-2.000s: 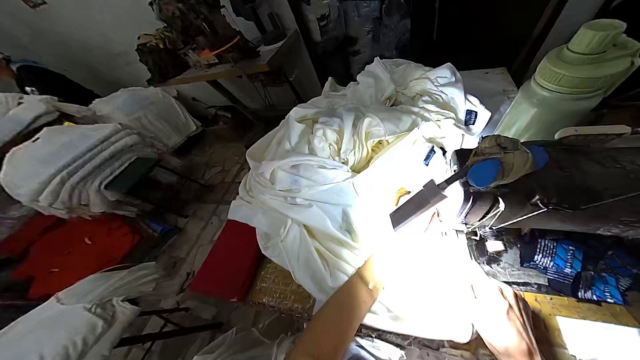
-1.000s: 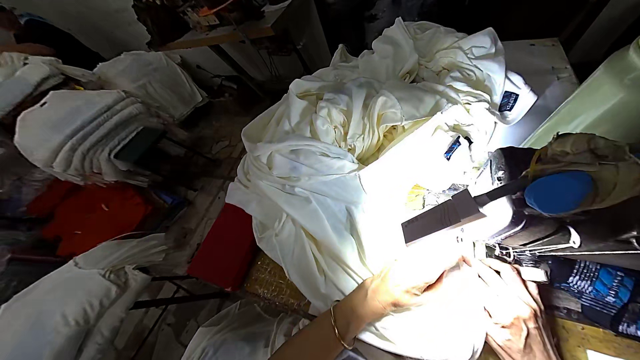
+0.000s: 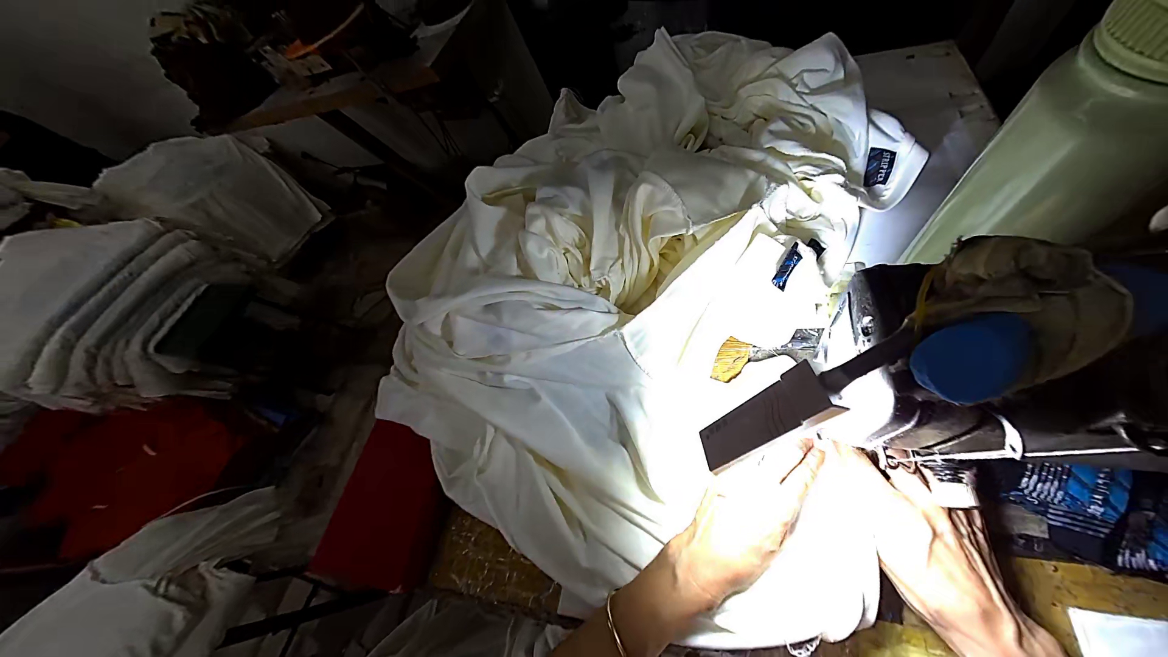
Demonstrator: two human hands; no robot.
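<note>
White fabric (image 3: 547, 383) lies heaped over a sewing machine's work area, brightly lit at the right. My left hand (image 3: 744, 525), with a thin bangle on the wrist, presses on the fabric just below a dark rectangular lamp head (image 3: 771, 415). Beside it, my right hand (image 3: 922, 538) rests at the fabric's right edge, close to the needle area of the machine head (image 3: 1004, 415); glare hides its fingertips. Whether either hand pinches the cloth does not show. A brush with tan bristles (image 3: 731, 359) and a small dark label (image 3: 787, 266) lie behind the lamp.
A pale green bottle (image 3: 1049, 146) stands at the back right. Dark woven labels (image 3: 1072, 502) lie right of my right hand. Stacked white pieces (image 3: 100, 310) and red cloth (image 3: 137, 465) are at the left. A red object (image 3: 379, 511) sits beside the yellowish tabletop (image 3: 493, 557).
My hands have come together at the fabric below the lamp; two seconds ago they were farther apart. The view has moved closer to the machine.
</note>
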